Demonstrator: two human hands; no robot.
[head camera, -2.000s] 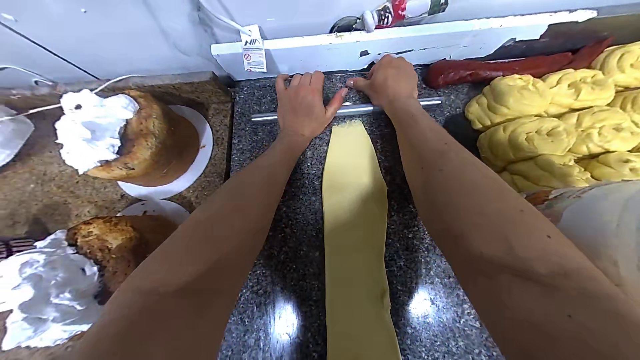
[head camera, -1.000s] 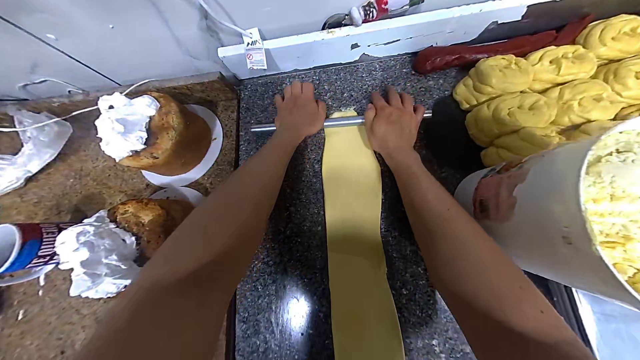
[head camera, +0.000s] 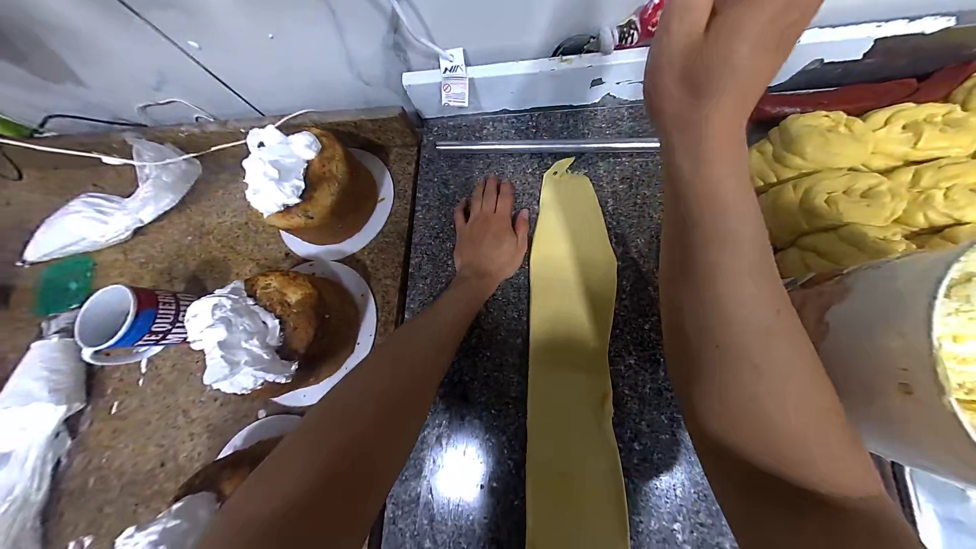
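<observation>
A long flat strip of yellow dough (head camera: 572, 328) lies lengthwise on the dark speckled countertop, its ragged far end just short of a thin metal rod (head camera: 545, 146). The rod lies crosswise against nothing but the counter near the back. My left hand (head camera: 492, 232) rests palm down on the counter, left of the strip, fingers spread and holding nothing. My right hand (head camera: 724, 57) is raised at the top right, beyond the dough; its fingers are cut off by the frame's edge, so whether it holds something is hidden.
Cakes with white cream (head camera: 282, 169) stand on white boards at left, beside a printed mug (head camera: 114, 324) and plastic bags (head camera: 114, 206). Twisted yellow dough pieces (head camera: 839, 183) and a white bucket (head camera: 877, 343) are at right. A chipped white ledge (head camera: 534, 84) runs along the back.
Both hands have come off the metal rod, which lay across the dough's far end a second ago. My left hand moved down onto the counter; my right hand moved up and right.
</observation>
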